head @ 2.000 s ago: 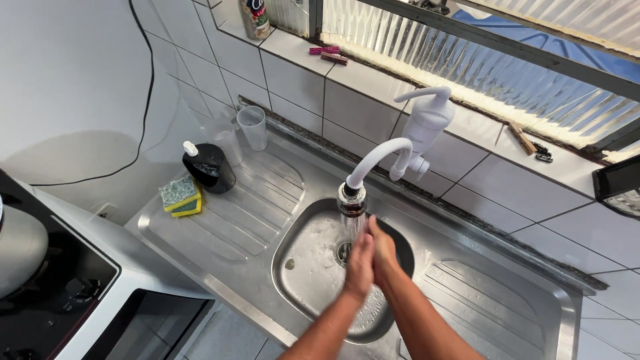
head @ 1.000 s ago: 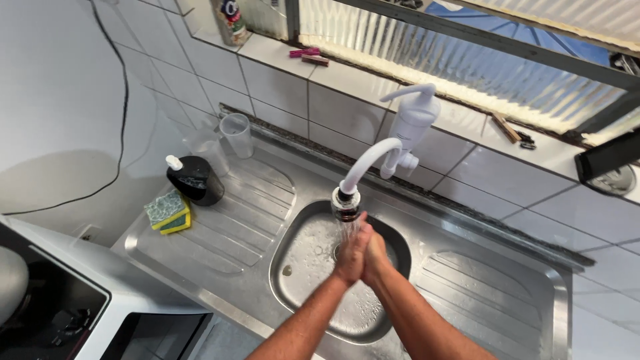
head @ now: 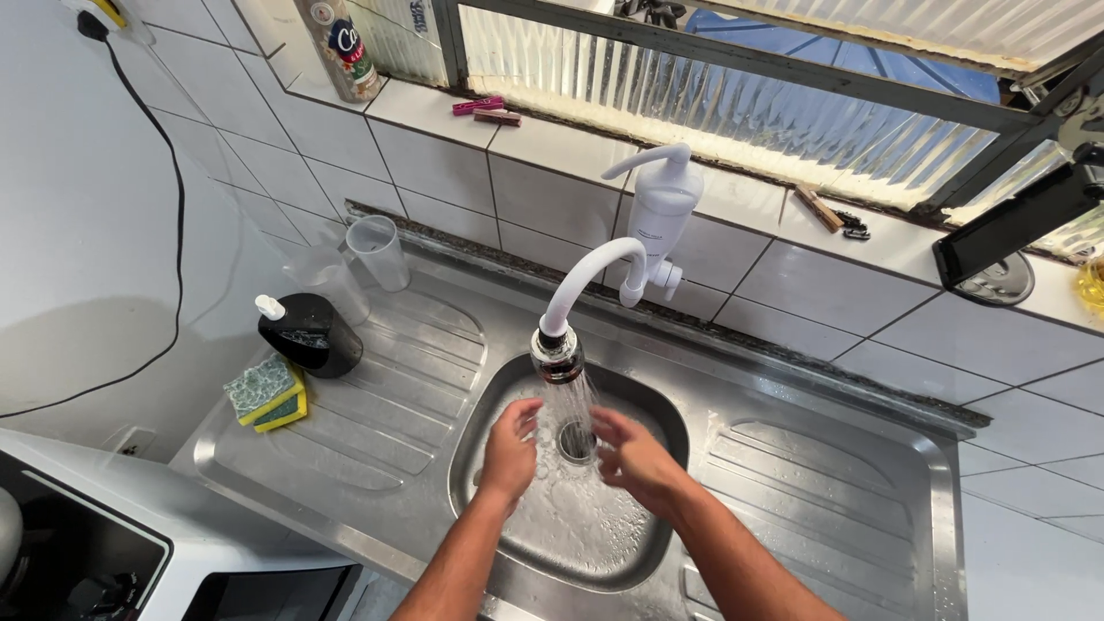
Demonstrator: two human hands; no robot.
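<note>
Water runs in a spray from the chrome nozzle [head: 559,355] of a white curved faucet [head: 591,269] into a stainless steel sink basin [head: 569,565]. My left hand [head: 511,450] is on the left side of the stream, fingers slightly curled and holding nothing. On the other side of the water, my right hand [head: 636,457] is also empty, its fingers apart and bent. The two hands do not touch. Between them the drain [head: 576,442] shows below the spray. A white water filter [head: 664,203] is joined to the faucet.
Left on the drainboard [head: 405,388] are stacked sponges [head: 266,395], a black soap dispenser [head: 317,338] and clear plastic cups [head: 378,250]. A spray can [head: 341,52], clothespins [head: 479,105] and a black phone holder [head: 1009,228] are on the tiled sill. A stove [head: 69,535] stands lower left.
My hands, together under the faucet in both earlier frames, have parted to either side of the water stream.
</note>
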